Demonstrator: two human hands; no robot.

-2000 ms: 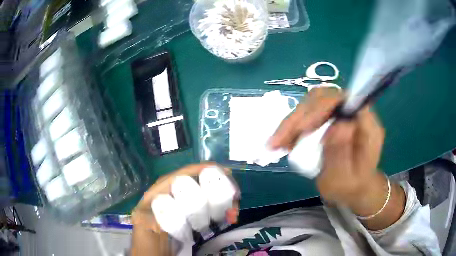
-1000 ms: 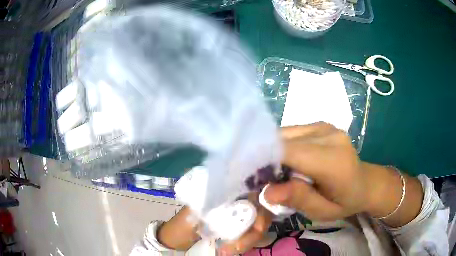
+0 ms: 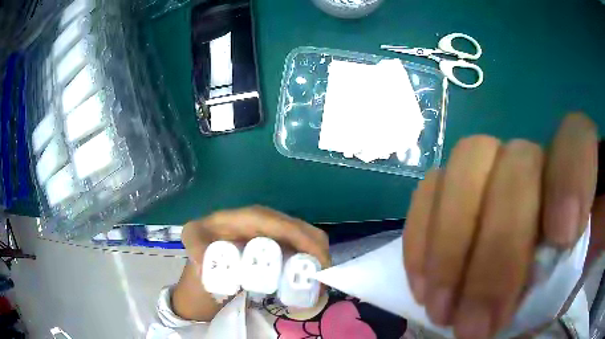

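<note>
My left hand [image 3: 259,225], at the lower middle, holds three white plastic housings [image 3: 261,266] in a row, end faces up with small holes or marks. My right hand [image 3: 491,225], large at the right, grips the white piping bag [image 3: 378,278]. The bag's fine tip points left and meets the end face of the rightmost housing; whether paste is coming out cannot be told. The bag's tail and tie are mostly hidden by my right hand and the picture's edge.
A clear plastic box [image 3: 302,142] with white wiping paper [image 3: 368,109] lies on the green bench. Scissors [image 3: 458,61] lie right of it, a black smartphone [image 3: 225,66] left. Blister trays [image 3: 149,145] of white parts stand at left. A round tub [image 3: 348,5] is cut off at top.
My right hand has swung the bag away from the left side and now holds it at the right, tip at the rightmost housing. The three end faces have come into clear view.
</note>
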